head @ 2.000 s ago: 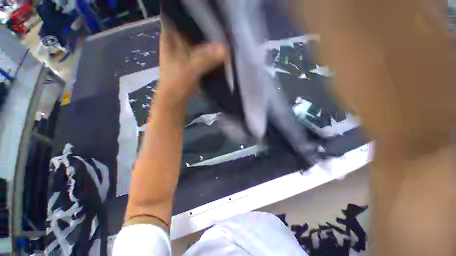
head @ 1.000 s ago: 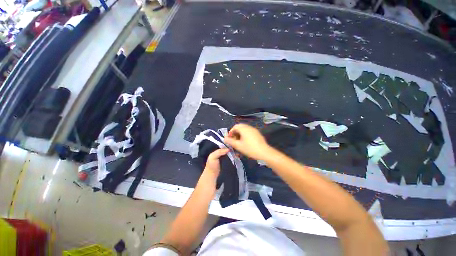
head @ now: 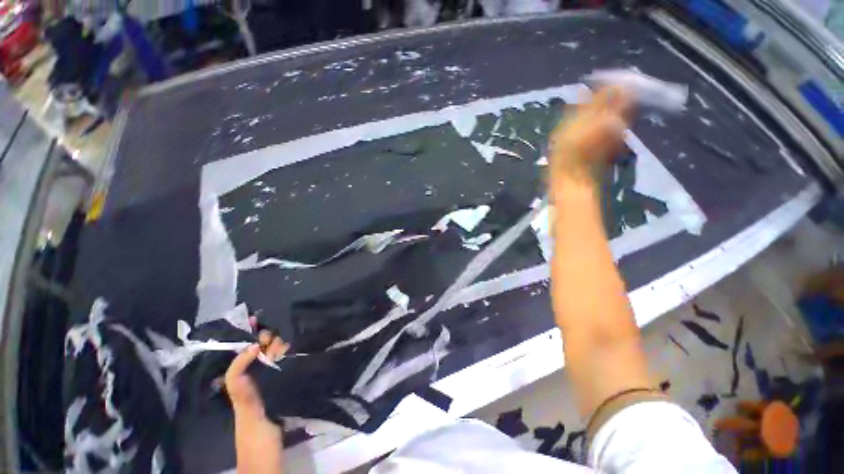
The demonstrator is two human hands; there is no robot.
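Note:
My left hand point(head: 246, 372) is low at the left with its fingers closed on a thin white strip point(head: 217, 346) of the cutting waste. My right hand point(head: 592, 134), blurred, is raised over the far right of the lay, closed on a pale piece of waste point(head: 652, 91). The dark fabric lay point(head: 324, 199) lies flat inside a pale backing border point(head: 218, 264). Long black and white waste strips point(head: 481, 262) run slantwise across its near side. Whether they join the piece in my right hand cannot be told.
A black-and-white waste bundle point(head: 109, 407) lies at the near left. White scraps dot the dark bed point(head: 157, 148). A white rail point(head: 740, 257) edges the bed's near side. Dark offcuts point(head: 703, 333) and an orange stool point(head: 779, 428) are on the floor at right.
My hands, together at the strips a second ago, are now far apart, the right one up and to the right. The strips that were bunched between them are spread out. The view has turned.

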